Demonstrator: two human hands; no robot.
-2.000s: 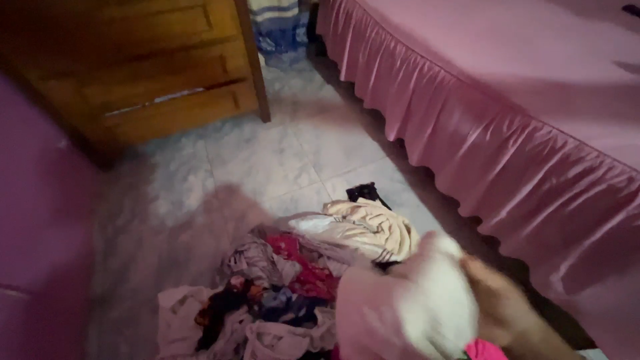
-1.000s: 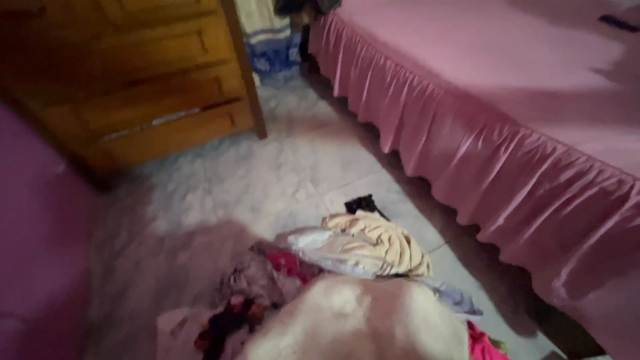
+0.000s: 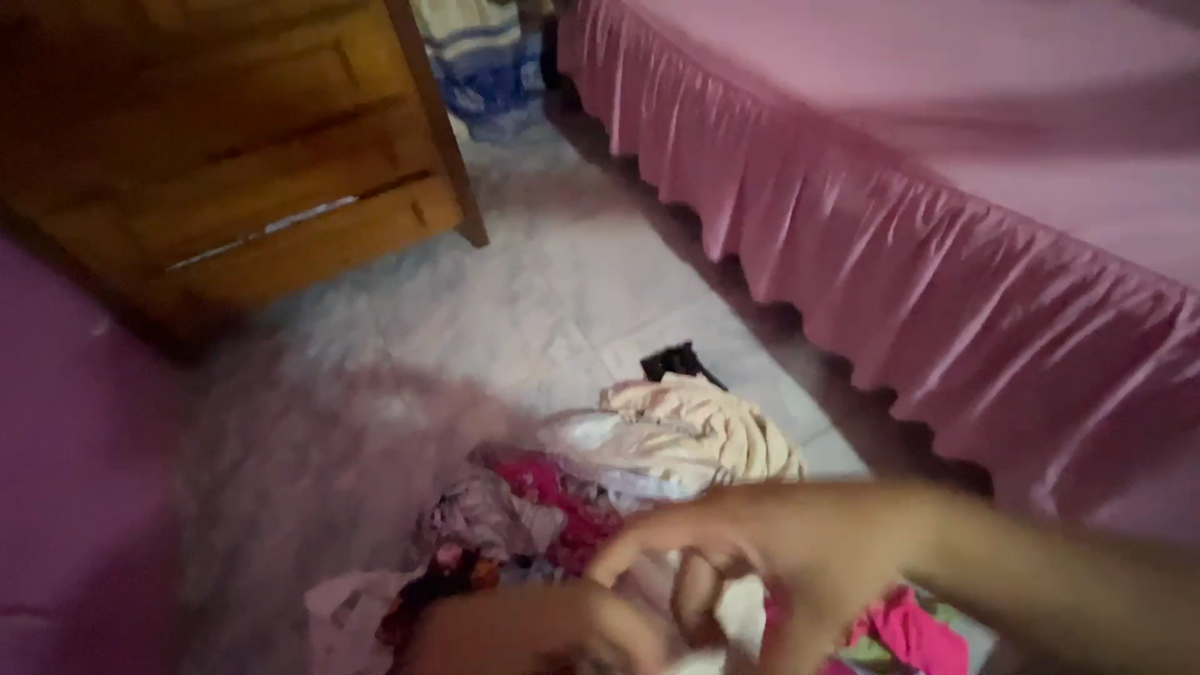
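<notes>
My right hand reaches in from the right with curved fingers, over a heap of clothes on the tiled floor. My left hand is blurred at the bottom, close to the right one. Bits of white cloth show between and below the hands; whether the fingers grip it is not clear. Around them lie a cream pleated garment, a magenta cloth, a greyish crumpled cloth, a dark patterned cloth and a bright pink cloth.
A wooden chest of drawers stands at the upper left, beside a purple wall. On the right is a bed with a pink ruffled skirt. A black item lies past the heap, and a blue and white cloth hangs at the back.
The large pale cloth that was bundled at the hands, then spread over the heap, is now mostly out of sight. Both hands show near each other, low in the view.
</notes>
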